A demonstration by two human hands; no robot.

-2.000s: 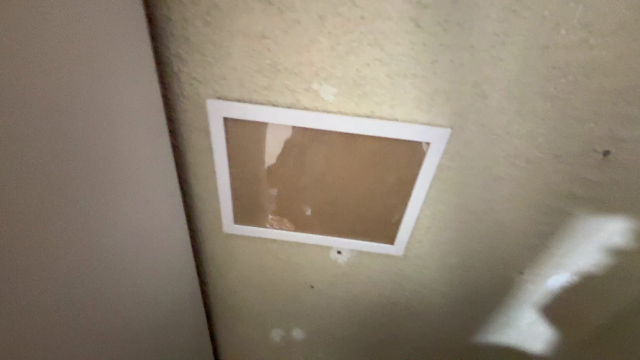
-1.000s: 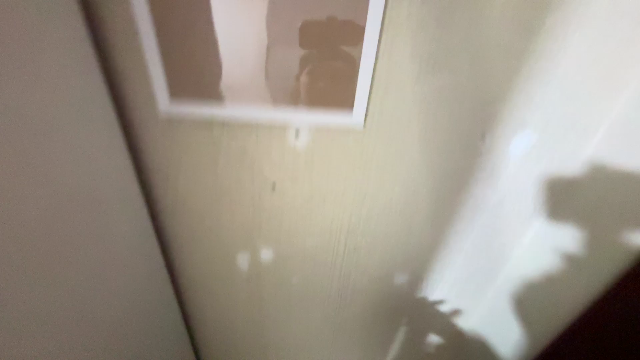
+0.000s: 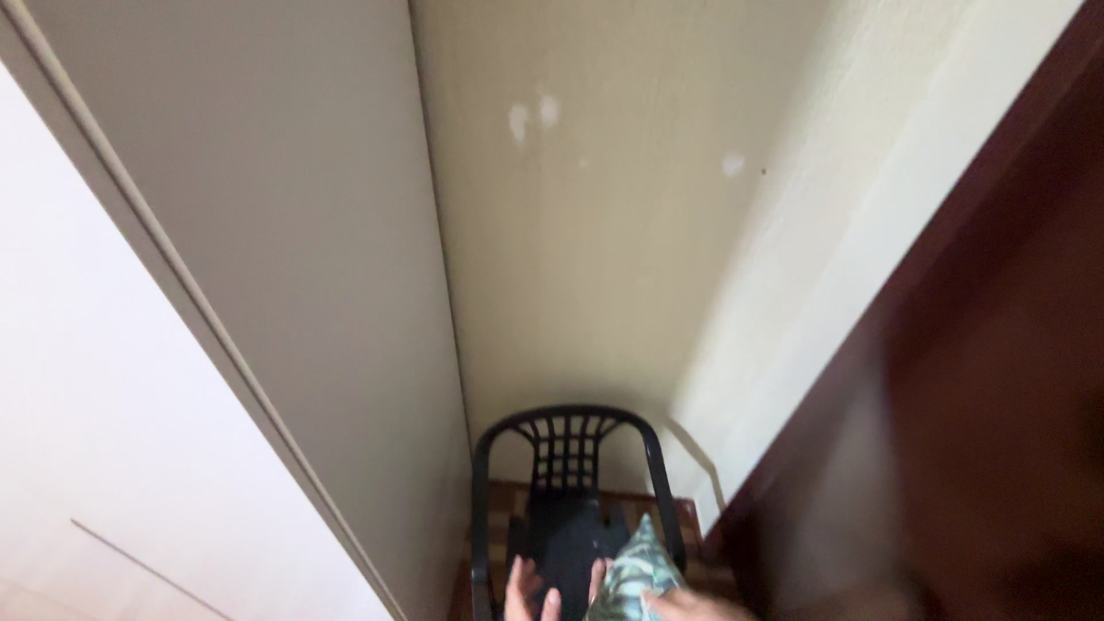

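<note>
A black plastic armchair [image 3: 565,448] with a lattice back stands against the wall at the bottom middle. Over the right side of its seat is a pointed corner of a green-and-white leaf-patterned cushion [image 3: 642,565]. My right hand [image 3: 690,605] grips the cushion from the right, its fingers on the fabric; the frame's bottom edge cuts off part of it. At the seat's left, my left hand [image 3: 530,593] has its fingers apart and holds nothing visible. Another bit of skin shows just left of the cushion; what part it belongs to is unclear.
A tall white cabinet [image 3: 155,388] with a grey side panel rises at the left. The beige wall [image 3: 595,259] has pale patches. At the right stands a dark reddish-brown door or panel [image 3: 1000,345]. Patterned flooring shows around the chair.
The view has tilted far down, from the white-framed panel on the wall to the chair. Both hands and the cushion have come into view.
</note>
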